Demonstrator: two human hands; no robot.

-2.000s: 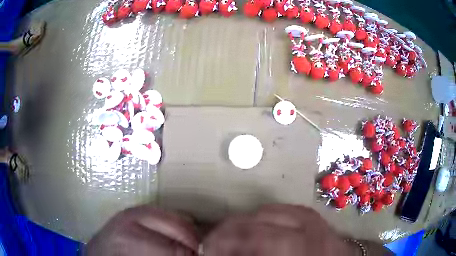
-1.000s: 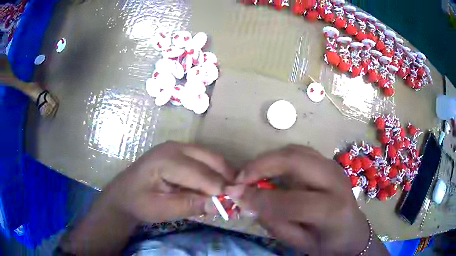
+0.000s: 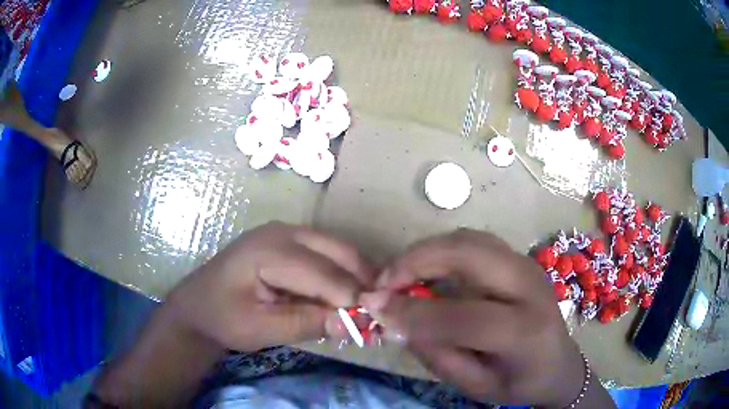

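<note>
My left hand (image 3: 272, 295) and my right hand (image 3: 480, 311) meet at the table's near edge. Between their fingertips they hold one small ornament (image 3: 366, 323), with a white disc seen edge-on at its left side and red and white parts beside it. A red ball (image 3: 420, 291) shows at my right fingers. The fingers hide much of the piece. White discs with red marks (image 3: 296, 116) lie in a loose pile beyond my left hand. A plain white round (image 3: 448, 185) lies beyond my hands. Red balls with trim (image 3: 611, 256) lie heaped at the right.
Rows of finished ornaments (image 3: 591, 72) stand at the far right. A single spotted disc (image 3: 501, 151) lies by a thin stick (image 3: 531, 172). A black phone (image 3: 666, 287) and small white case (image 3: 698, 309) lie right of the heap. A sandalled foot (image 3: 77, 162) shows at left.
From the bottom edge two seconds ago, both hands have come fully into view, with the ornament between them. The view has shifted over the table. Since one second ago, the hands have barely moved.
</note>
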